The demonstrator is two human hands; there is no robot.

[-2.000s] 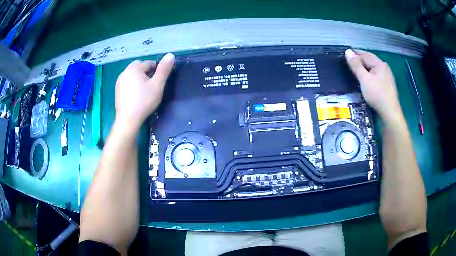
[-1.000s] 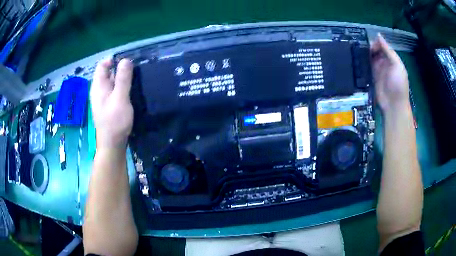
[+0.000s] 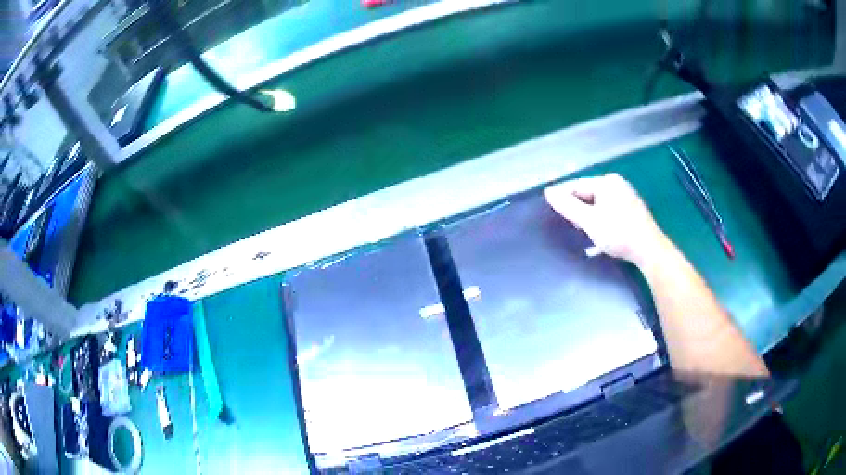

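Note:
The laptop is open, two folded-in side screens facing me: the left side screen (image 3: 380, 343) and the right side screen (image 3: 547, 306) show pale silver backs. A dark strip runs between them, with small white tape tabs beside it. The dark laptop base (image 3: 557, 441) lies along the lower edge of the view, blurred and partly cut off. My right hand (image 3: 608, 218) is closed at the upper right corner of the right side screen; its grip is partly hidden. The base blurs across my right forearm. My left hand is not in view.
A pale metal rail (image 3: 371, 213) runs behind the laptop. Tweezers and a red-tipped tool (image 3: 703, 204) lie right. Black foam with device parts (image 3: 788, 139) is at far right. A blue pouch (image 3: 168, 339), green strip (image 3: 212, 371) and tape roll (image 3: 124, 445) lie left.
The laptop has been turned over, from its open underside to its screen side. My left hand has left the view. My right hand has moved inward, and the view has shifted.

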